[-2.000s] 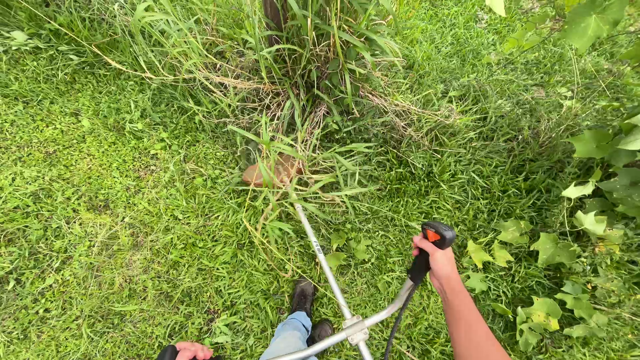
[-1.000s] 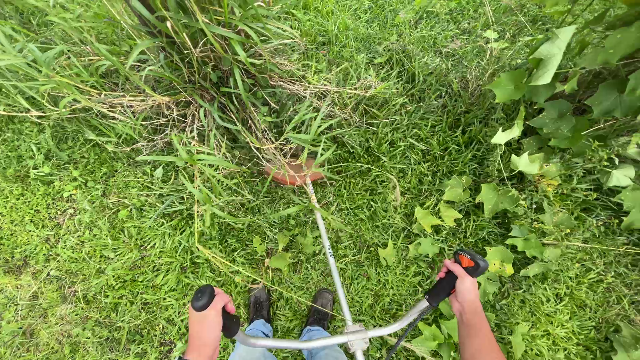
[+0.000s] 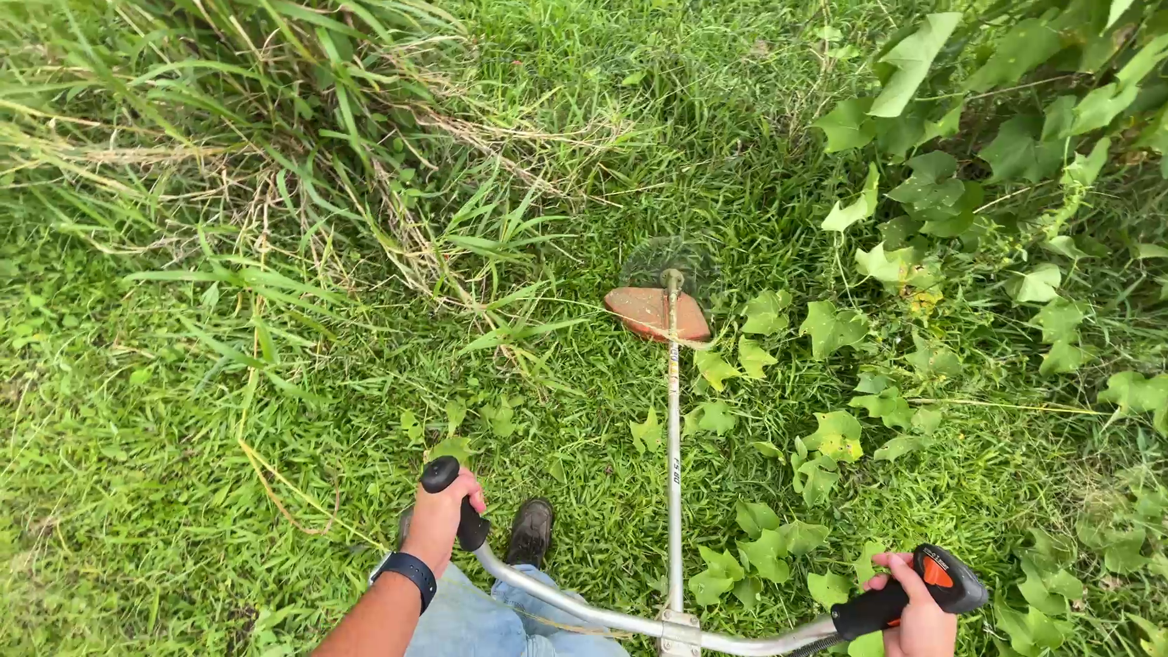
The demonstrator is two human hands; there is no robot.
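Observation:
At the lower left, my left hand is wrapped around the black left grip of a brush cutter's handlebar; a dark watch is on that wrist. My right hand holds the black throttle grip with its orange part, at the lower right. The silver shaft runs up from the handlebar clamp to an orange guard. Above the guard a blurred round cutting head hovers over or in the short grass. Its blade or line cannot be made out.
A tall clump of grass leans in from the upper left, with dry stalks. Broad-leaved vines spread along the right side. My dark boot stands on cut grass beneath the handlebar.
The cutting head has swung right, away from the base of the tall grass clump toward the vines. Both hands stay on the grips. The left hand, at the frame's edge two seconds ago, is now fully seen.

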